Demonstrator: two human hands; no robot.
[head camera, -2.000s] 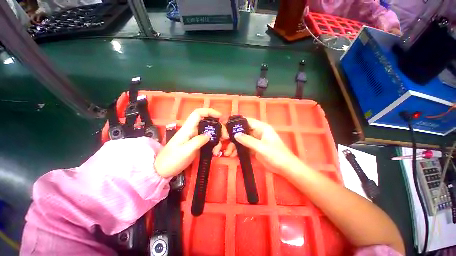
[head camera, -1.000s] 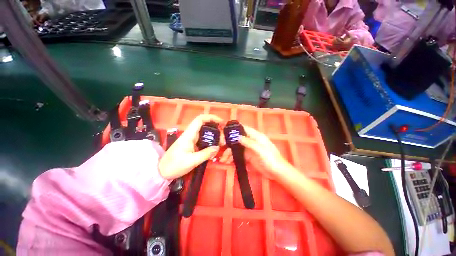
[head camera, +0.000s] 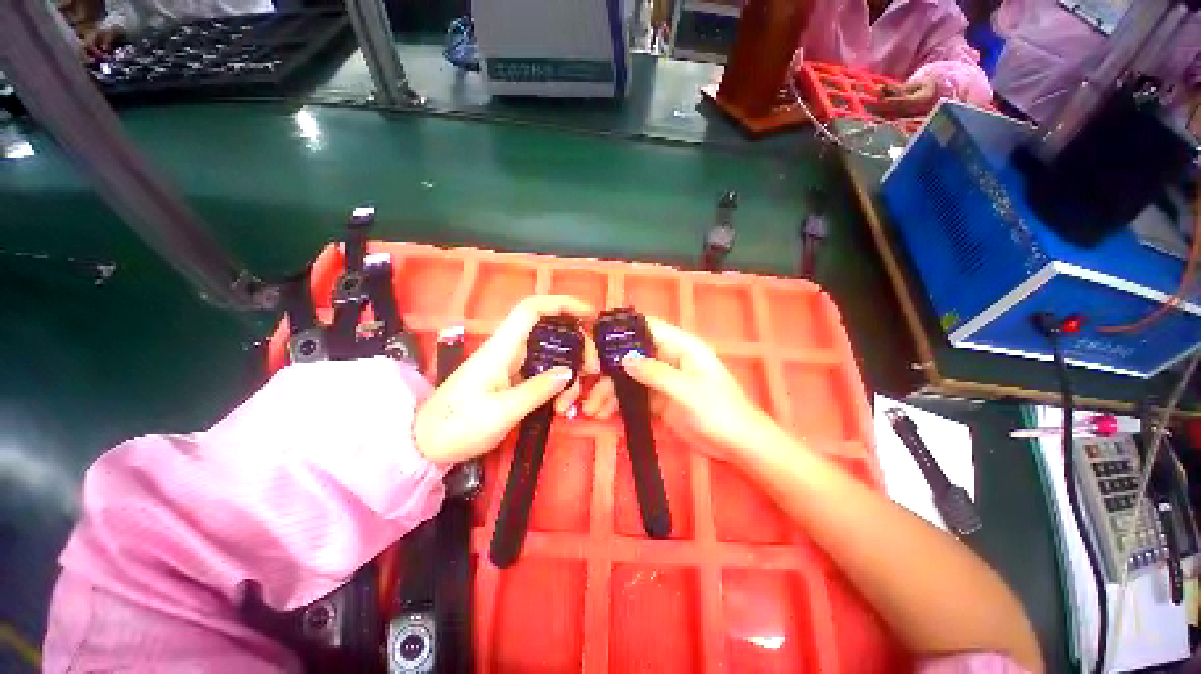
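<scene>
My left hand (head camera: 487, 395) holds a black smartwatch (head camera: 555, 345) over the red-orange compartment tray (head camera: 685, 556), thumb at the lower edge of its face. My right hand (head camera: 692, 385) holds a second smartwatch (head camera: 622, 337) beside it, thumb on the lower part of the screen. Both screens face up and show small dim text. Their black straps hang towards me. Some fingers are hidden behind the watches. Several watches lie in the tray's left pockets, some face down, such as one with a round sensor window (head camera: 414, 645). My left sleeve covers part of them.
Two watches lie on the green mat (head camera: 527, 178) beyond the tray. A single watch (head camera: 938, 477) lies on white paper at right, near a calculator (head camera: 1117, 507) and pen. A blue instrument (head camera: 1027, 250) with a red light and cable stands at right. Metal posts rise at left. A person works beyond.
Both hands keep hold of the watches in nearly the same place. The bright white screen content has changed to dimmer, smaller text. The right thumb now rests on the screen's lower part. The view has shifted slightly.
</scene>
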